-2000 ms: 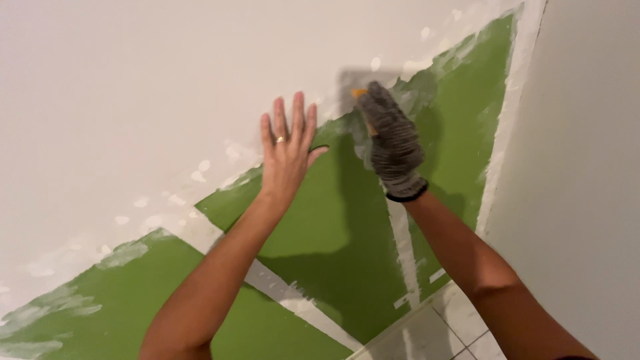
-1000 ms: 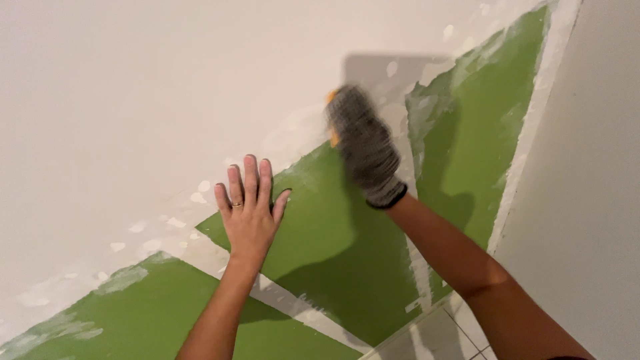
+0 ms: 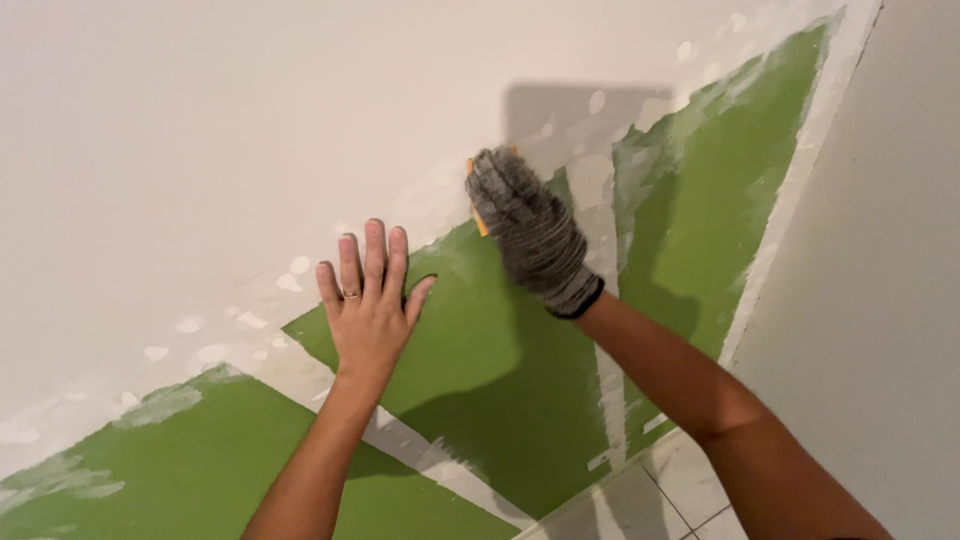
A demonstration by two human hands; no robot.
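Note:
My bare left hand (image 3: 369,319), with a ring on one finger, lies flat with spread fingers on the wall, across the border between the white wall surface (image 3: 225,135) and a green painted patch (image 3: 480,315). Up and to its right, my right hand (image 3: 525,225) wears a grey knit glove with a black cuff. Under its fingers is a flat orange-edged piece (image 3: 480,217), pressed to the wall near the upper edge of the green; most of it is hidden, and its kind I cannot tell. Whitish filler spots and smears line the border.
More green patches lie at the lower left (image 3: 195,465) and right (image 3: 720,180), parted by pale strips (image 3: 450,465). A plain side wall (image 3: 862,300) meets this one at the right. White floor tiles (image 3: 686,476) show at the bottom. Shadows fall around my right arm.
Since two seconds ago, my left hand has moved down and left along the green border. My gloved right hand has also moved left along the wall, with the orange-edged piece.

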